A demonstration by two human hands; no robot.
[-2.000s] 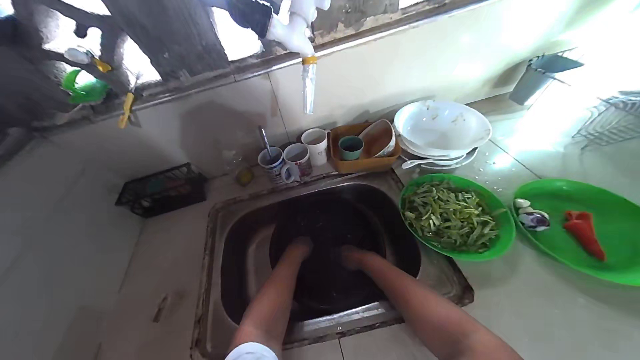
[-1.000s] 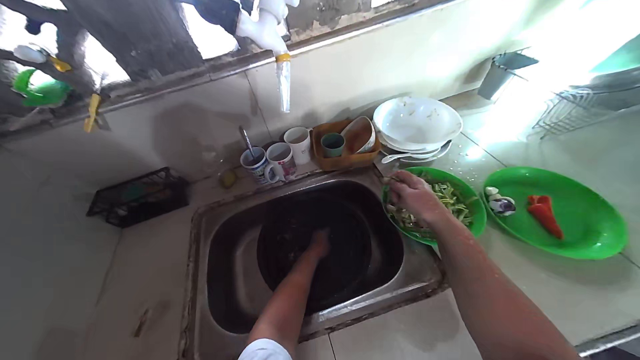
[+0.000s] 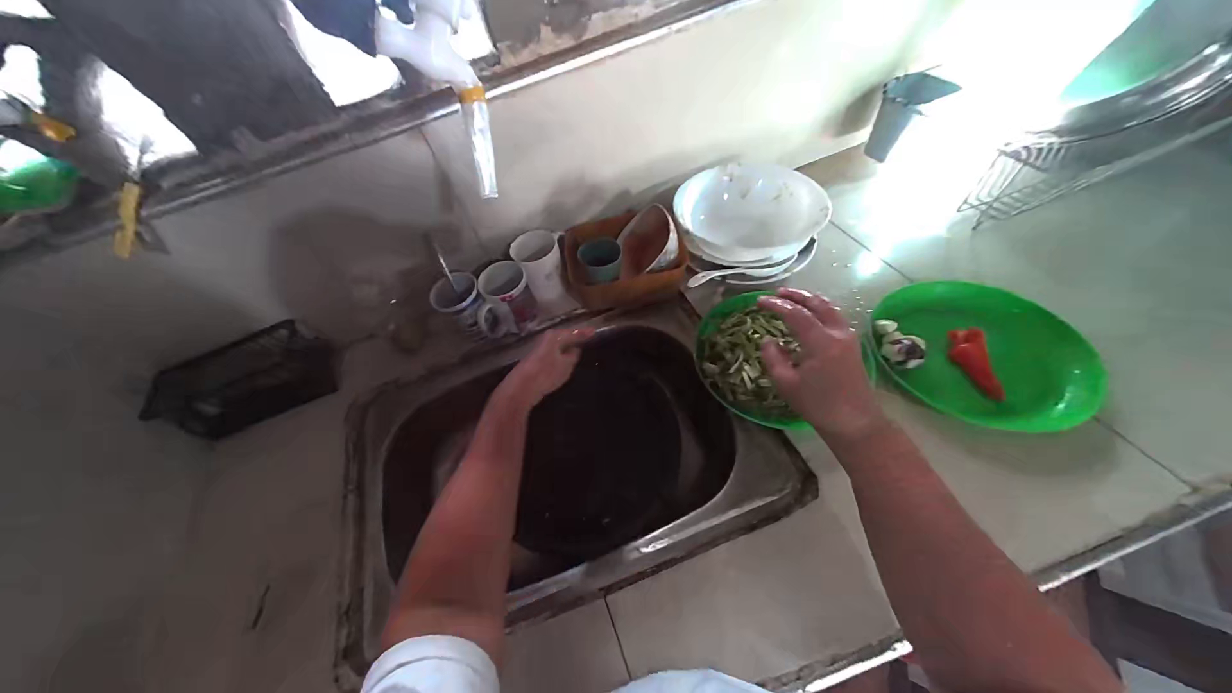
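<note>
Over the back left part of the steel sink [image 3: 664, 544] is my left hand [image 3: 547, 368], fingers apart and holding nothing visible. A dark round basin [image 3: 606, 452] sits in the sink below it. My right hand [image 3: 813, 358] hovers at the green plate [image 3: 707, 322] of chopped green vegetables [image 3: 746, 361]; its fingers are spread, and I see nothing in them. To the right, a second green plate [image 3: 1044, 371] holds a red pepper [image 3: 976, 362] and garlic [image 3: 903, 348].
Behind the sink stand several mugs [image 3: 502, 289], an orange-brown container [image 3: 626, 289] with cups, and stacked white dishes [image 3: 753, 207]. A tap [image 3: 478, 144] hangs above. A black basket [image 3: 241, 377] lies left, a wire rack [image 3: 1030, 178] far right.
My right hand has moved out of the basin to the vegetable plate, where its fingers have opened since one second ago. My left hand has risen from the basin toward the sink's back edge.
</note>
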